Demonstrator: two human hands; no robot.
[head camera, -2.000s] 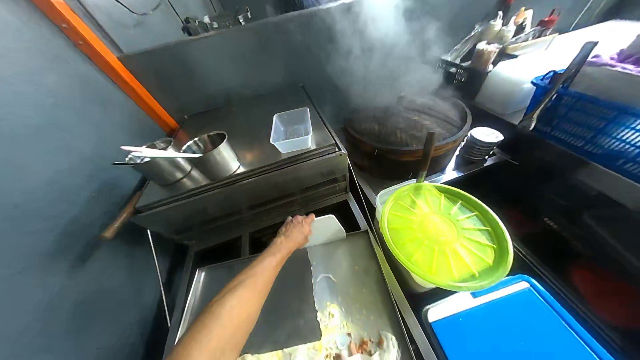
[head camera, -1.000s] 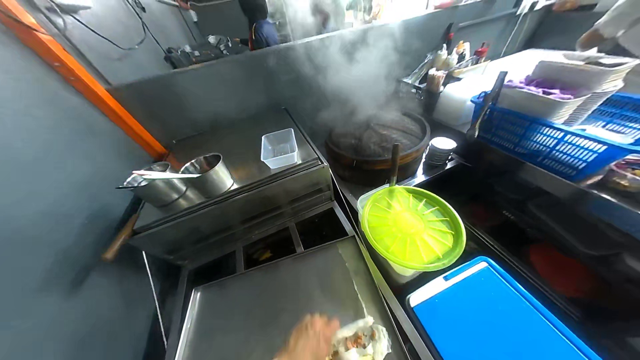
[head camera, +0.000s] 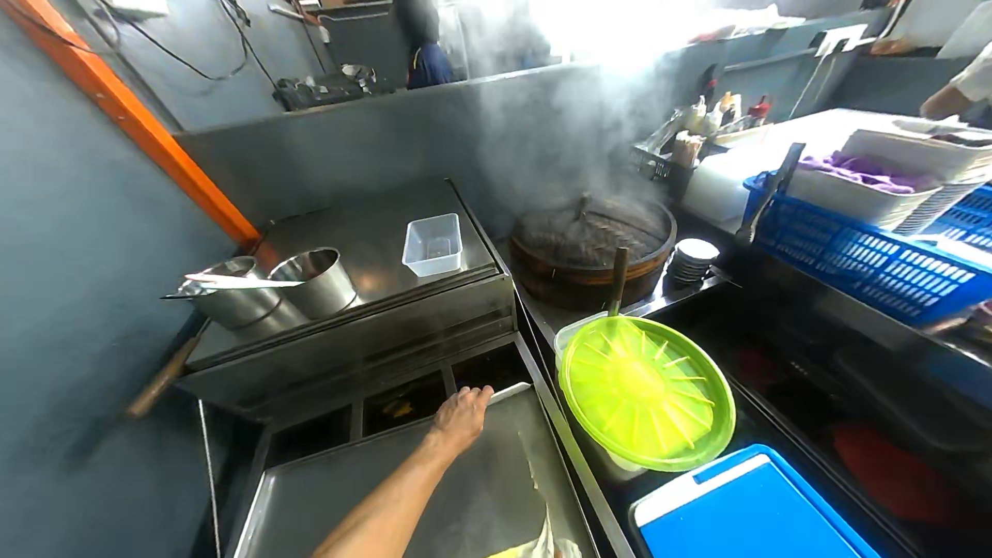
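My left hand (head camera: 463, 418) reaches over the metal tray (head camera: 364, 480) to its far edge, closed around a flat white scraper (head camera: 510, 392). The scraper's blade points right, near the tray's far right corner; the fingers partly hide it. A thin whitish sheet of food with yellow parts (head camera: 535, 549) lies gathered at the tray's near right, cut off by the frame's bottom edge. A thin pale strip runs up the tray from it. My right hand is out of view.
Right of the tray are a green lidded container (head camera: 647, 391) and a blue board or lid (head camera: 756, 515). A steaming round pot (head camera: 593, 248), clear plastic box (head camera: 432, 246), metal pots (head camera: 314, 283) and blue basket (head camera: 868, 260) stand beyond. A co-worker's hand (head camera: 945, 101) is far right.
A hand was blurred beside the gathered food one second ago; now my left hand is at the tray's far edge with the scraper. The gathered food shows lower in the view.
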